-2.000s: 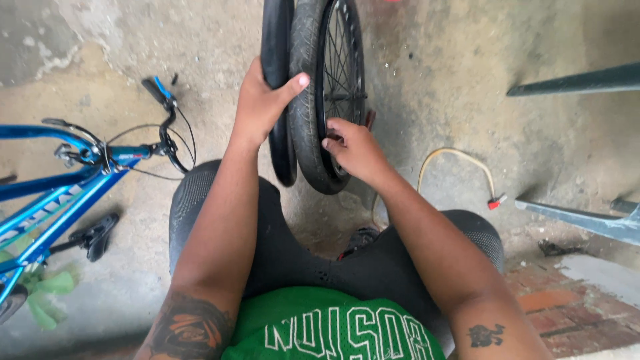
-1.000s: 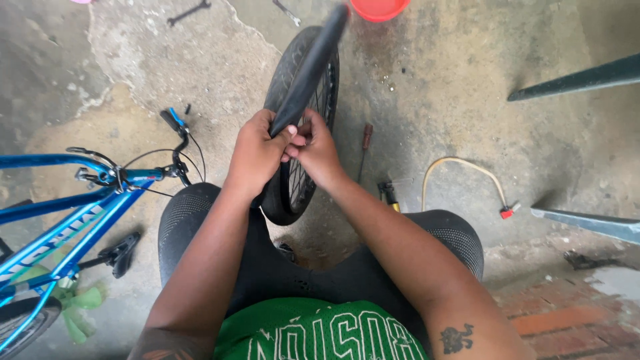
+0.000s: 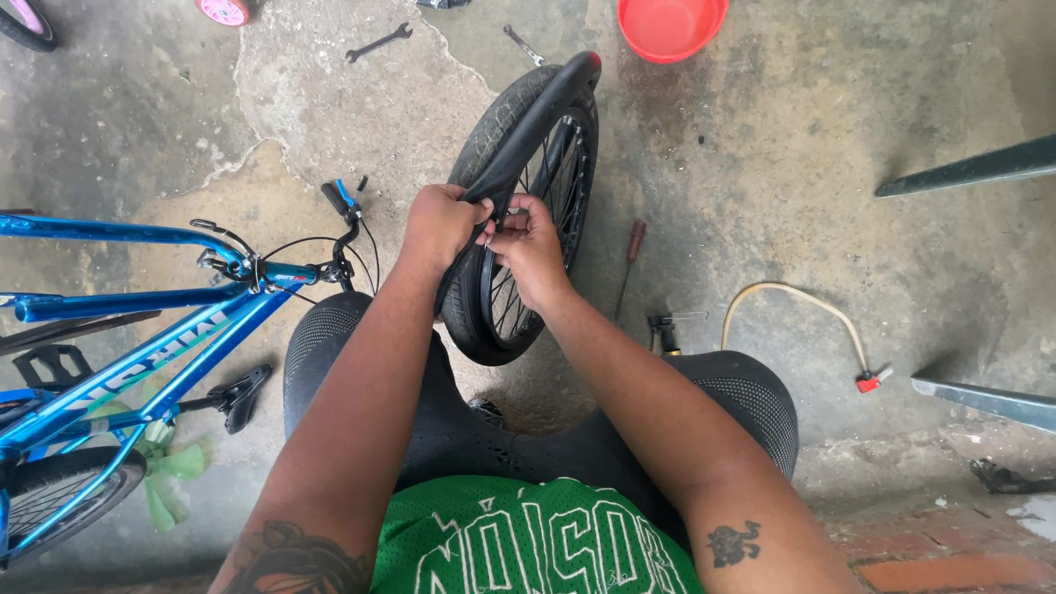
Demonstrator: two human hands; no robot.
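Observation:
A bicycle wheel with a black tire (image 3: 487,351) stands upright between my knees, its spokes facing right. A black rubber inner tube (image 3: 549,103) lies along the wheel, arching over its far end. My left hand (image 3: 441,224) grips the tube at the wheel's near half. Close against it, my right hand (image 3: 528,243) has its fingertips pinched at the tube's edge by the rim; what exactly they pinch, perhaps the valve, is too small to tell.
At left lies a blue bicycle frame (image 3: 177,338). Beyond are an open-end wrench (image 3: 379,43), another wrench (image 3: 525,45) and a red basin (image 3: 670,29). Right of the wheel are a screwdriver (image 3: 636,239), a pump hose (image 3: 796,289) and metal legs (image 3: 973,165). A green fan blade (image 3: 181,462) is at lower left.
Two seconds ago my hands were apart, the left on tube and tire, the right at the rim. Now they meet at the tube, whose far end has come down over the wheel since one second ago.

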